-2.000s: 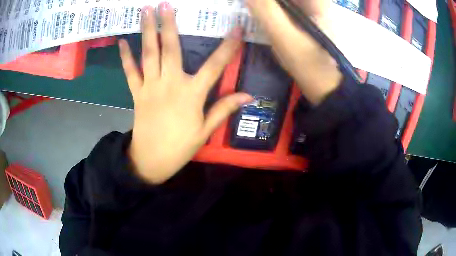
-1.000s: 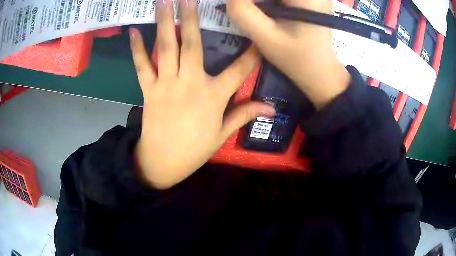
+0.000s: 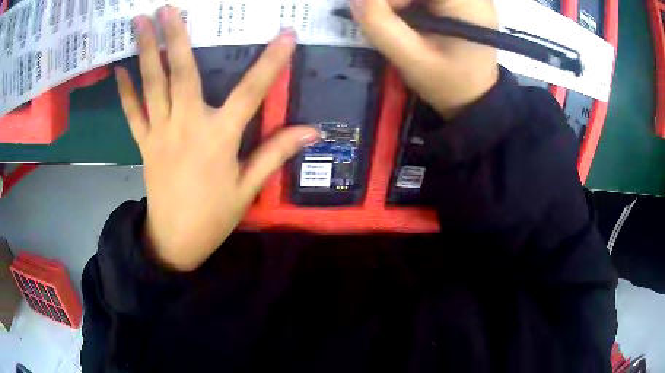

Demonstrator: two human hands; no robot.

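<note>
A long white label sheet [image 3: 240,22] with rows of barcode print lies across the top of the view, over the foam tray. My left hand [image 3: 193,146] is spread flat, its fingertips on the sheet and its thumb over a phone [image 3: 335,87]. My right hand [image 3: 437,58] holds a black pen [image 3: 503,40], its tip at the sheet's print. The phone shows a blue circuit board and a white barcode label [image 3: 316,173]. Another phone with a label [image 3: 411,177] is partly hidden by my right sleeve. The red foam tray [image 3: 321,220] holds both phones.
Another red foam tray [image 3: 594,142] with phones is at the right, partly under the sheet. A red foam piece [image 3: 36,120] is at the left on the green table [image 3: 102,138]. Stacked red trays [image 3: 47,291] stand on the floor at lower left.
The view has shifted, so the tray and phones sit further left. My left hand remains spread on the sheet. The pen has swung from steep to nearly level, still in my right hand.
</note>
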